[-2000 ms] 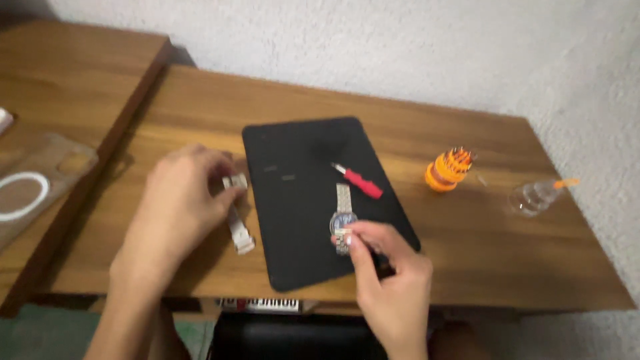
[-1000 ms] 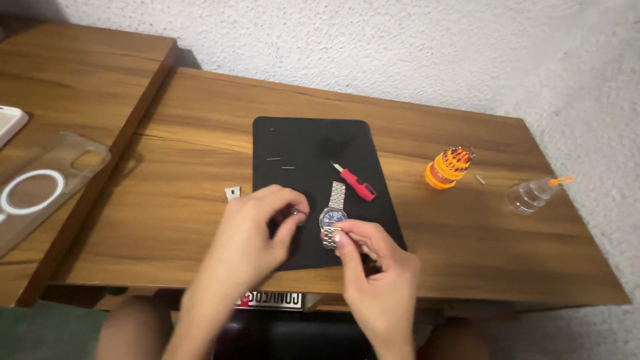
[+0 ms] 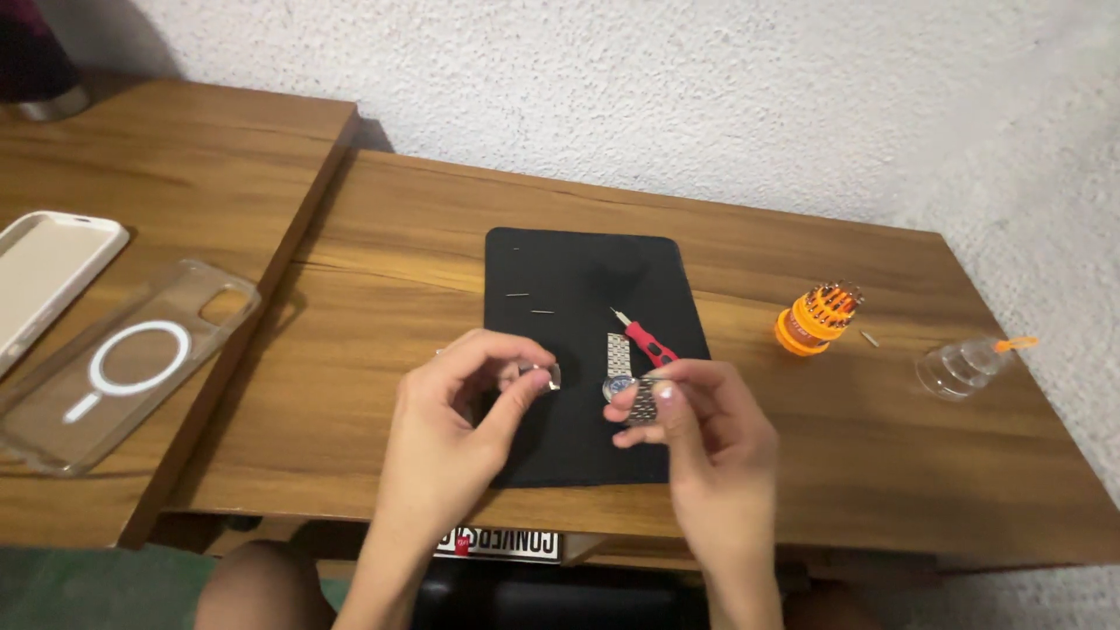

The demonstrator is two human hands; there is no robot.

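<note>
My left hand (image 3: 468,407) pinches a small metal watch-band piece (image 3: 551,376) over the left side of a black mat (image 3: 577,271). Between the fingers of my right hand (image 3: 700,420) is the lower part of a metal link bracelet (image 3: 644,402), belonging to a wristwatch with a blue dial (image 3: 618,386). The watch's other bracelet half (image 3: 619,354) lies on the mat. Beside it rests a red-handled screwdriver (image 3: 649,343), its tip toward the upper left. Several thin metal pins (image 3: 542,311) lie at the mat's upper left.
An orange bit holder full of bits (image 3: 818,319) stands right of the mat, near a small loose bit (image 3: 869,339) and a clear plastic cover (image 3: 958,369). At left, on a raised wooden top, lie a clear phone case (image 3: 175,297) and a white one (image 3: 105,229). A textured wall runs behind.
My left hand was at the mat's left edge by a light metal band piece; it has moved right, over the mat. My right hand has lifted the lower bracelet part slightly.
</note>
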